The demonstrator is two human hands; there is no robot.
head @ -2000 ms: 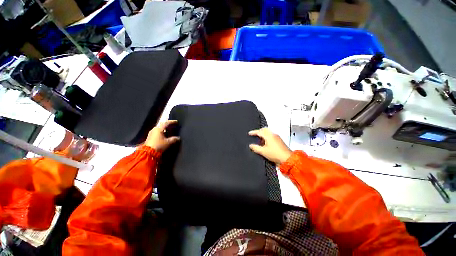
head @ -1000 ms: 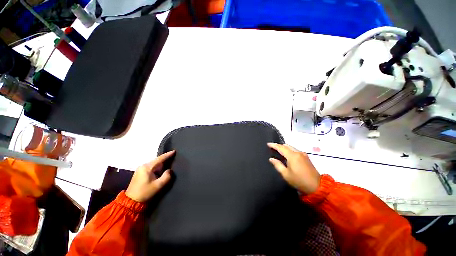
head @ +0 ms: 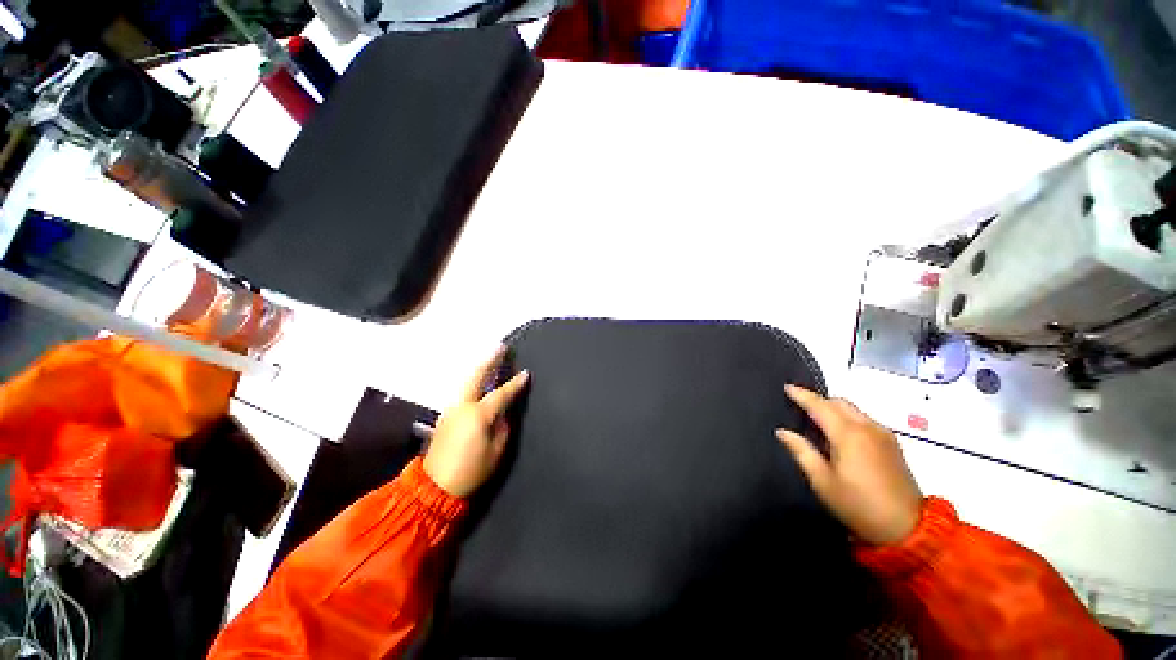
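A black panel (head: pixel 658 477) with rounded corners lies smooth side up at the table's front edge, its near part reaching down over my lap. My left hand (head: pixel 471 432) grips its left edge, thumb on top, some fingers hidden at the rim. My right hand (head: pixel 858 471) is at its right edge, fingertips on the top face near the far right corner. A thick stack of black panels or one padded piece (head: pixel 387 168) lies apart at the table's left.
The sewing machine head (head: pixel 1070 264) stands at right, its needle area beyond my right hand. A blue crate (head: pixel 903 45) is behind the table. Thread cones (head: pixel 286 93), a clear jar (head: pixel 213 310) and orange fabric or bags (head: pixel 110 413) are at left. A dark flat item (head: pixel 368 451) lies beside my left sleeve.
The panel was pulled nearer and lower, then the view shifted so everything sits further right. Both hands stay on the panel's side edges.
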